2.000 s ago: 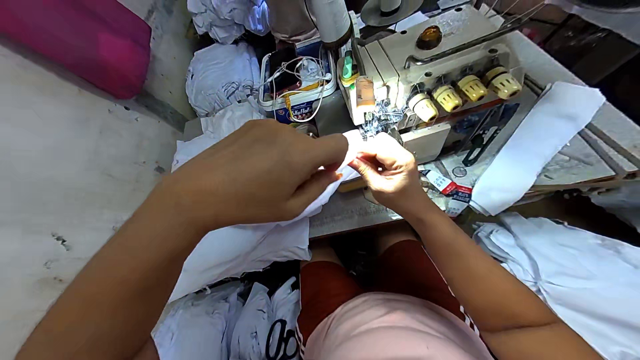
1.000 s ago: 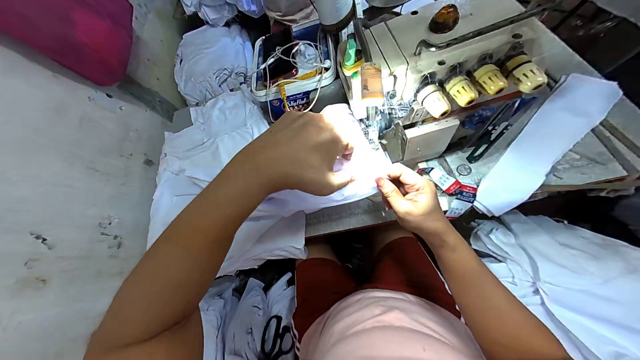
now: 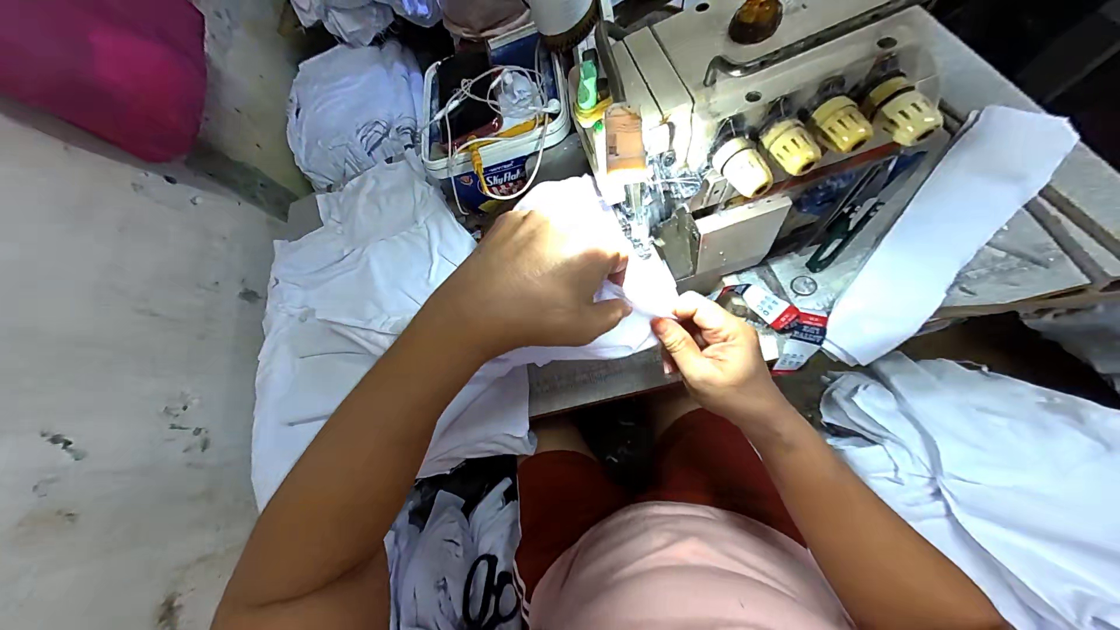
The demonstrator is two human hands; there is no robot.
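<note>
White fabric (image 3: 367, 254) spreads over the left of the work surface and runs up to the needle area of a sewing machine (image 3: 682, 79). My left hand (image 3: 551, 280) grips this cloth just left of the presser foot (image 3: 640, 232), its fingertips partly hidden. Between thumb and fingers, my right hand (image 3: 713, 346) pinches the near right edge of the same cloth, in front of the machine. Lamp light falls on the cloth between the hands. A separate long white fabric piece (image 3: 954, 236) lies on the machine table at the right.
Yellow tension dials (image 3: 792, 144) line the machine front. A plastic tub (image 3: 429, 131) with a coiled white cable stands behind my left hand. Small printed packets (image 3: 801, 337) and dark thread snips (image 3: 836, 236) lie right of my right hand. Black-handled scissors (image 3: 490, 591) rest low on more cloth; white cloth (image 3: 989, 472) is heaped at right.
Two seconds ago my hands were close together at the cloth's edge near the needle; now they are farther apart, with more cloth showing between them and flatter beside the presser foot.
</note>
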